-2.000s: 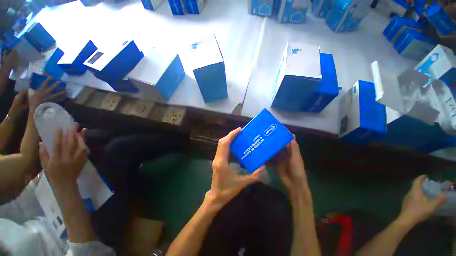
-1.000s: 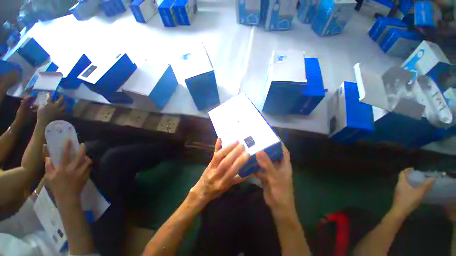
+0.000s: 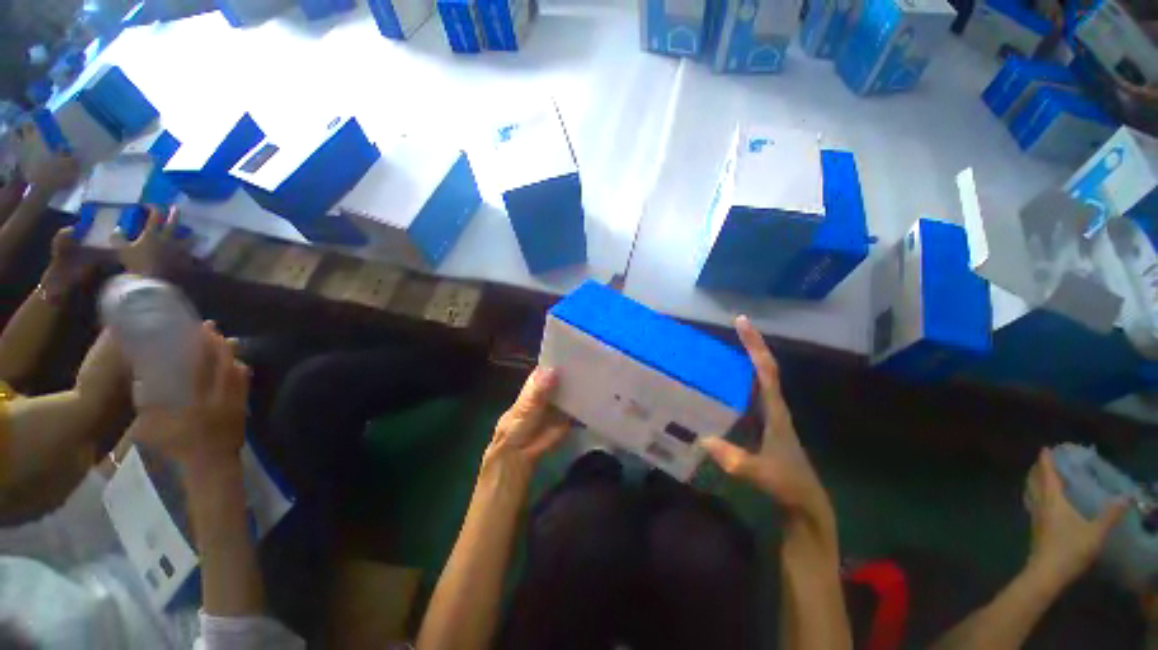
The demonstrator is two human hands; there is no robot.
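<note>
A closed blue and white retail box (image 3: 635, 387) is held over the lap, just off the table edge. Its plain blue side faces up and its white side with small print and dark label squares faces me. My left hand (image 3: 531, 419) holds the box's left end, with part of the fingers hidden behind it. My right hand (image 3: 777, 444) holds the right end, thumb at the lower right corner and a finger up along the right edge.
The white table (image 3: 610, 140) bears several upright blue and white boxes (image 3: 546, 191). An open box (image 3: 1041, 279) holds clear packing at right. On the left, a person's hand (image 3: 191, 381) holds a whitish product. At right, another hand (image 3: 1067, 514) holds a translucent item.
The box has been turned from its printed blue face, through its white face up, to plain blue side up. Both hands have shifted their hold to its two ends.
</note>
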